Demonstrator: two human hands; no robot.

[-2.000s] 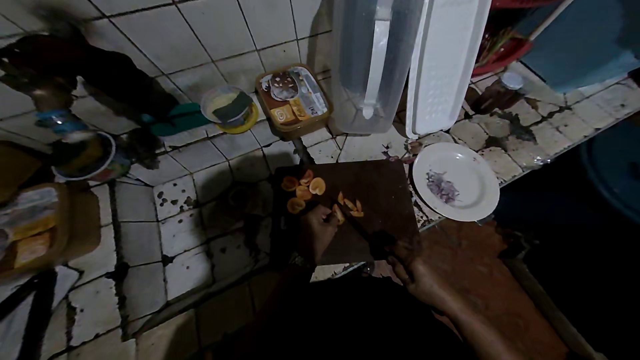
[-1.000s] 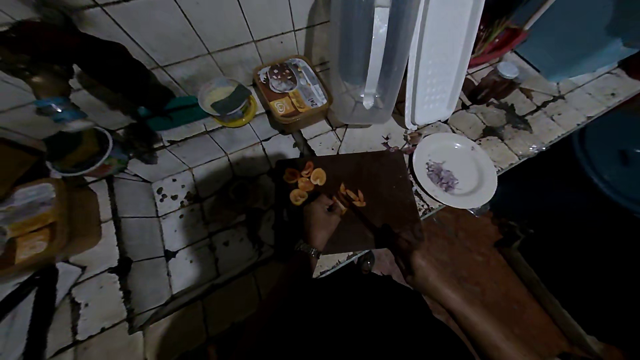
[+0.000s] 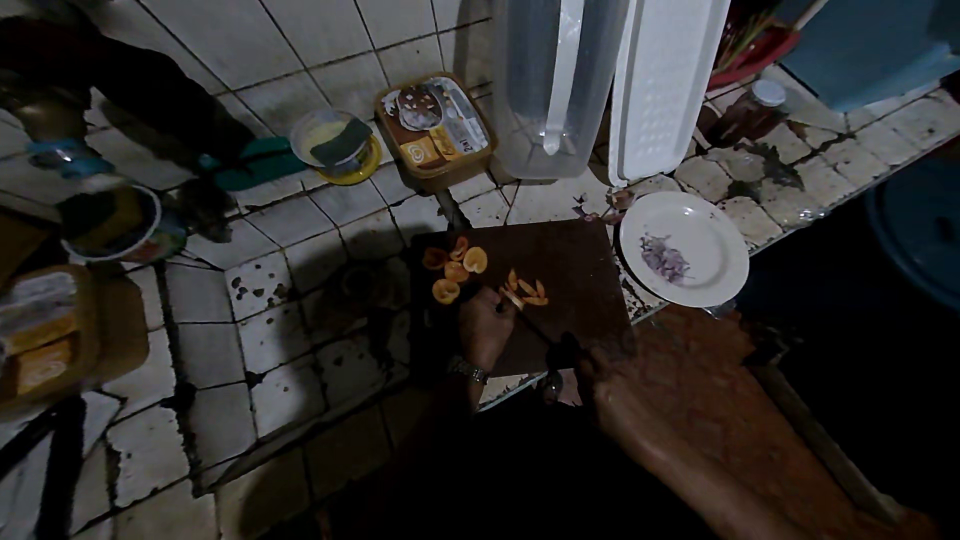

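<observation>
My left hand, with a watch at the wrist, holds a piece of orange vegetable down on a dark cutting board. From the lower right, my right hand grips a knife by its dark handle; the blade points toward the held piece. Several hollow orange halves lie at the board's upper left. Thin orange slices sit just right of my left fingertips. Beside the board, a white plate bears chopped purple onion.
Behind the board stand a plastic tub, a small bowl with a sponge, a clear container and a white lid. A lidded jar is at the back right. A faucet and a sunken tiled basin lie left.
Both hands stay over the board, the left at the orange piece and the right on the knife. The halves at upper left shifted slightly between the earlier frames.
</observation>
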